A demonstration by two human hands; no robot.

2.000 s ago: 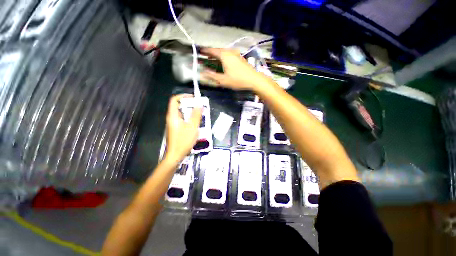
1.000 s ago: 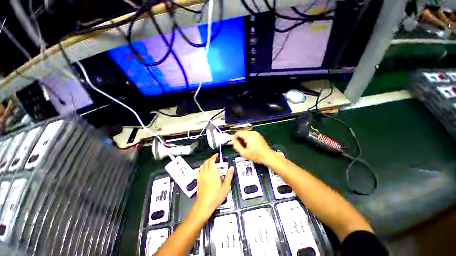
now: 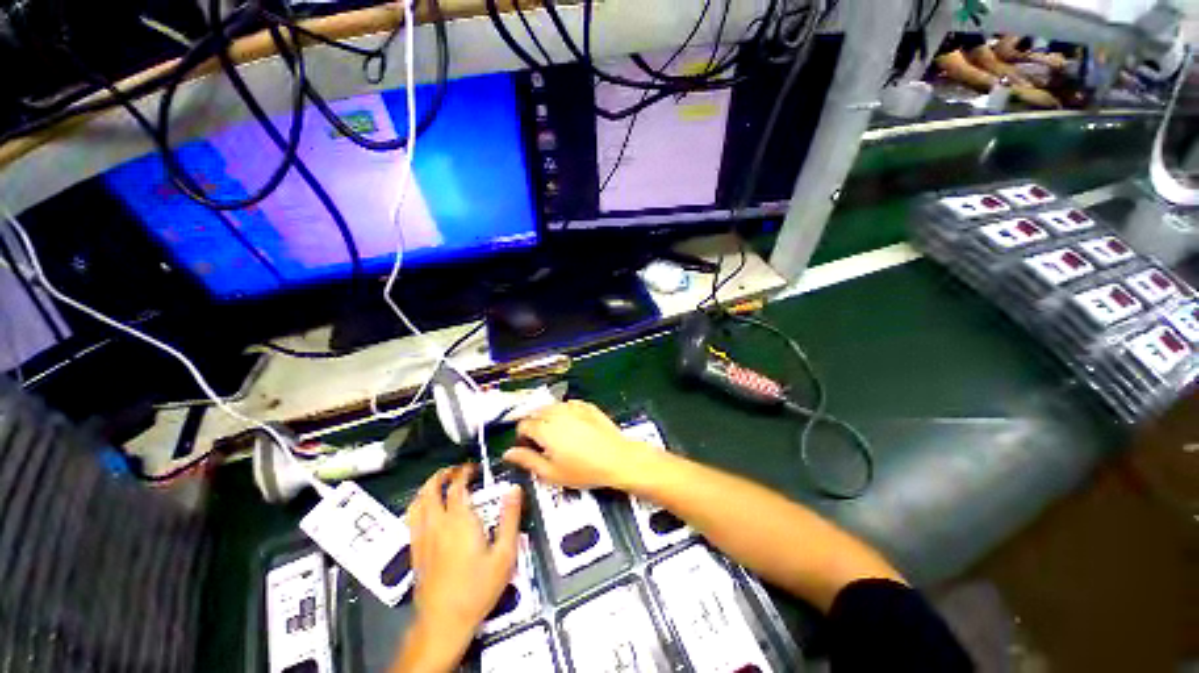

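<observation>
My left hand (image 3: 460, 550) grips a white device (image 3: 497, 506) in the clear blister tray (image 3: 334, 628), fingers and thumb at its sides, covering much of it. A white cable (image 3: 484, 451) runs to its top end. My right hand (image 3: 575, 447) is just right of it, fingers curled by the handle of a pale scanner (image 3: 463, 402); whether it holds anything is hidden. Another white device (image 3: 359, 536) lies tilted across the tray, with a white cable at its upper end. More devices sit in the pockets.
A second pale scanner (image 3: 283, 468) lies at left. A black scanner (image 3: 730, 375) with a coiled lead lies at right. Stacked trays stand at left (image 3: 99, 552) and far right (image 3: 1039, 283). Monitors (image 3: 329, 184) and a mouse (image 3: 664, 276) are behind. Other people's hands show at the upper right.
The view has swung up and right. My left hand has left the cabled device, now lying tilted, for another one to its right. My right hand has moved from above the scanners to beside a handle.
</observation>
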